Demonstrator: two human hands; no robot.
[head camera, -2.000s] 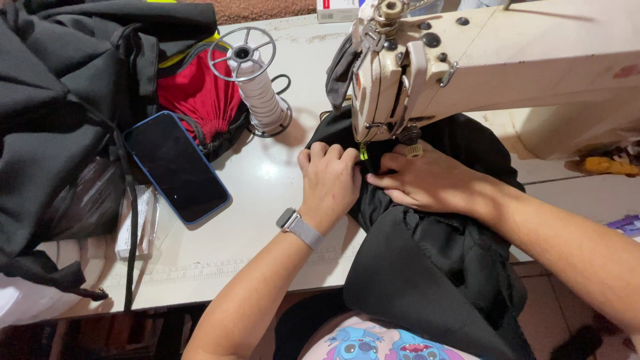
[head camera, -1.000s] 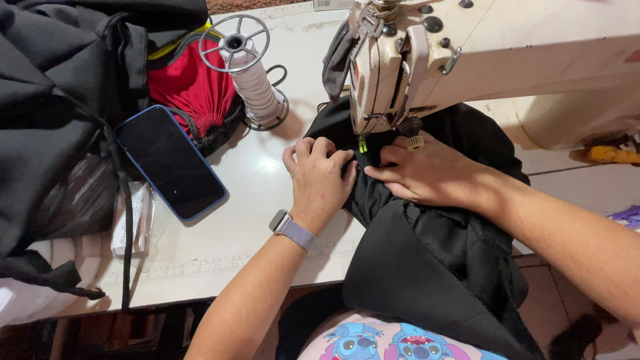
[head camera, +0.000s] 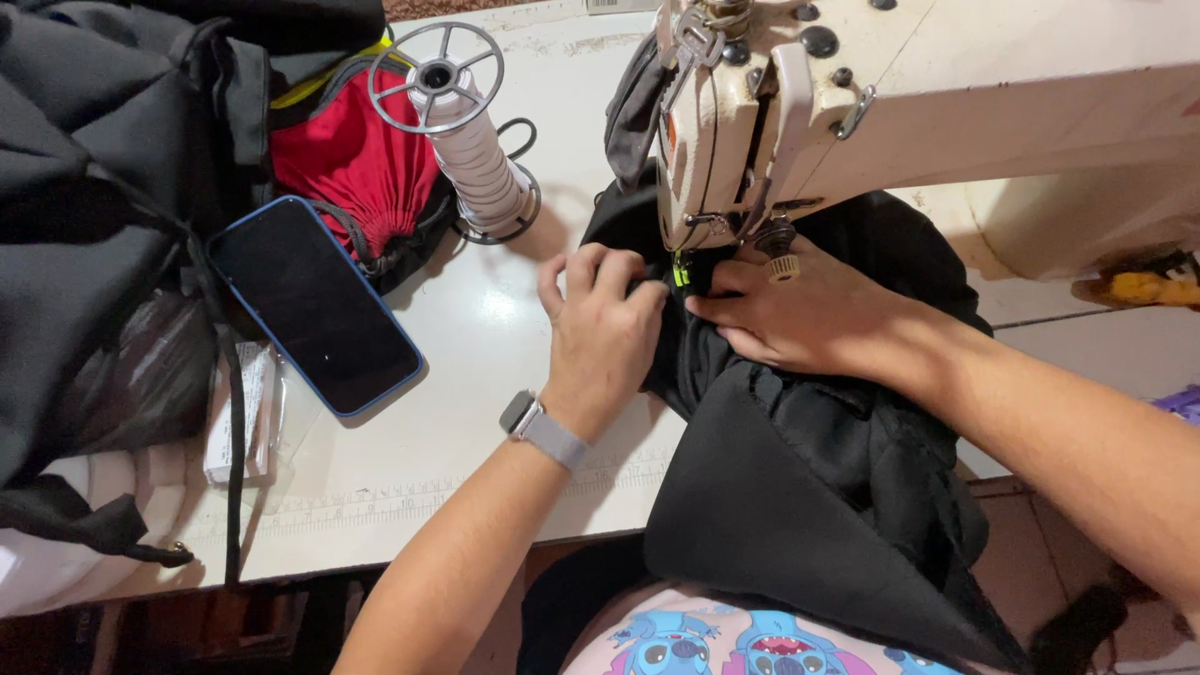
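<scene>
Black fabric (head camera: 750, 450) lies bunched under the head of a cream sewing machine (head camera: 937, 103) and hangs over the table's front edge. A bright yellow-green presser foot (head camera: 681, 269) rests at the fabric between my hands. Left of it, my left hand (head camera: 605, 328) has curled fingers on the fabric's edge; a watch with a grey band is on that wrist. Just right of the foot, my right hand (head camera: 806, 309) presses on the fabric, fingers bent, partly behind the machine's knob (head camera: 784, 268). Whether either hand pinches the cloth is hard to tell.
A spool of white elastic (head camera: 483, 173) stands on the white table (head camera: 469, 375), beside a red and black drawstring pouch (head camera: 347, 150). A phone with a blue case (head camera: 319, 305) lies near a pile of black garments (head camera: 84, 234). An orange object (head camera: 1148, 289) sits at the far right.
</scene>
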